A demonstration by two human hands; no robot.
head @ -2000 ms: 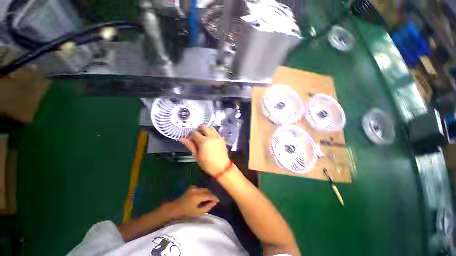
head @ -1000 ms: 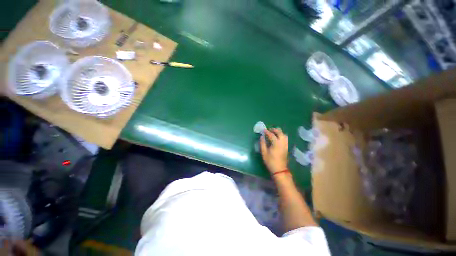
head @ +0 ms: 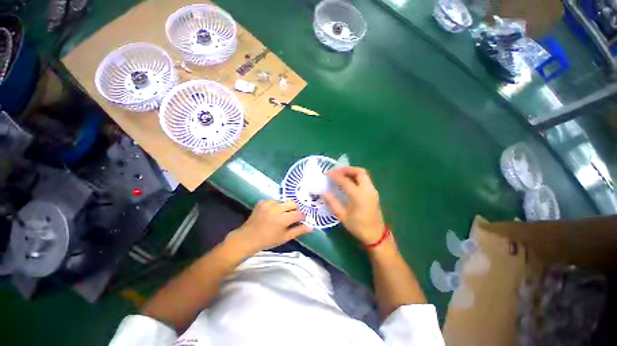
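Observation:
A white slotted fan housing (head: pixel 295 181) lies on the green belt in front of me. My left hand (head: pixel 276 223) holds its near left rim. My right hand (head: pixel 354 200) is over the housing's right side and holds a translucent fan blade (head: pixel 316 177), which is partly inside the housing. My fingers hide part of the blade and the hub area. Three more white housings stand on the cardboard sheet (head: pixel 189 172) at the left, the nearest (head: pixel 201 116) being closest to my hands.
A screwdriver-like tool (head: pixel 295 107) lies by the cardboard's right corner. Another housing (head: pixel 339 26) stands farther back. At right are loose blades (head: pixel 446 277) beside an open carton (head: pixel 497 270). Bagged parts (head: pixel 509 53) lie near a blue bin (head: pixel 551 59). Machine parts (head: pixel 42 236) are at left.
A housing now lies on the belt before me. My left hand has come from the far left onto its rim. My right hand has brought the blade left from near the carton to the housing.

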